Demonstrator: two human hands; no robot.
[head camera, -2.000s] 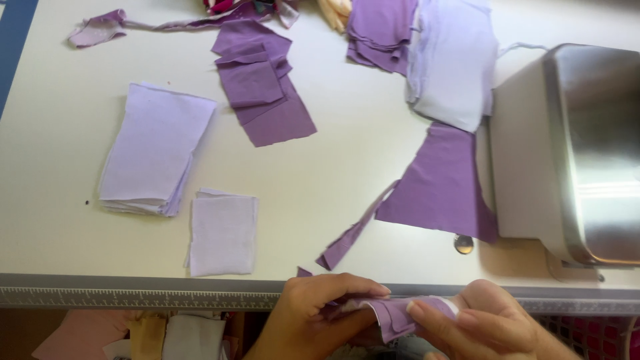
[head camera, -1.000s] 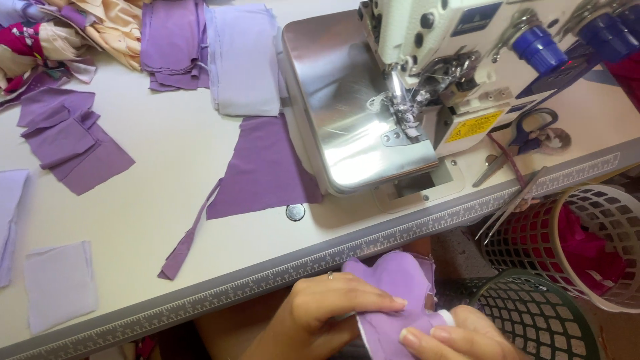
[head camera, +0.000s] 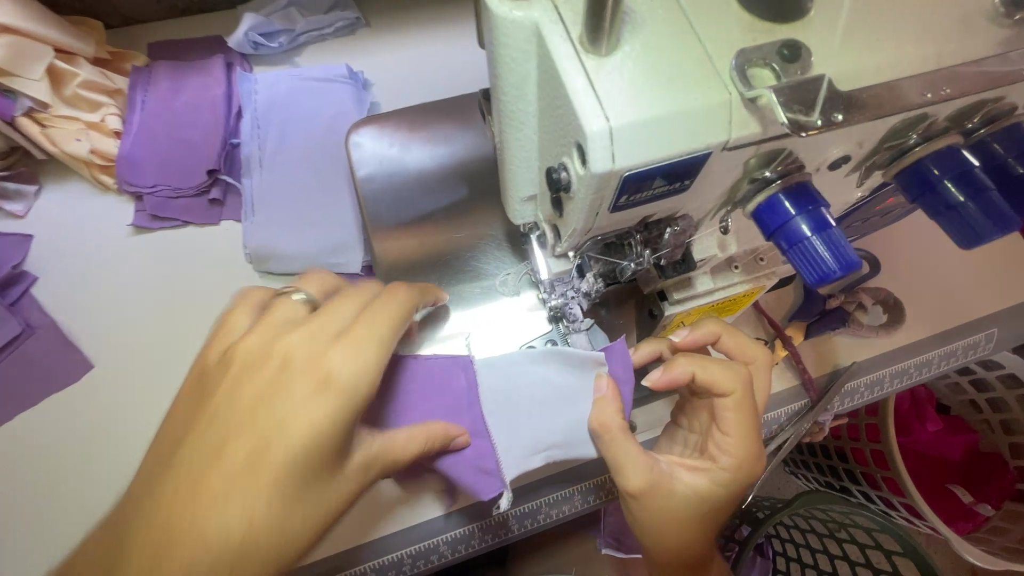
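A joined strip of purple fabric (head camera: 444, 408) and pale lavender fabric (head camera: 536, 408) lies in front of the presser foot (head camera: 566, 300) of a white overlock sewing machine (head camera: 624, 104). An overcast seam with a thread tail joins the two colours. My left hand (head camera: 304, 392), with a ring on one finger, rests over the purple part, its thumb on the cloth and its fingers near the metal plate (head camera: 432, 200). At the strip's right end, my right hand (head camera: 688, 416) pinches the lavender edge, where a purple piece shows behind.
Stacks of purple fabric (head camera: 180, 136) and pale lavender fabric (head camera: 304, 168) lie behind my left hand. Peach cloth (head camera: 72, 88) is at the far left. Metal scissors or tweezers (head camera: 808, 424) cross the ruler-marked table edge (head camera: 552, 512). A white basket (head camera: 892, 472) with magenta cloth stands at the right.
Both hands have moved from below the table edge up to the machine with the fabric. The strip is now spread out before the presser foot. The view has shifted toward the machine.
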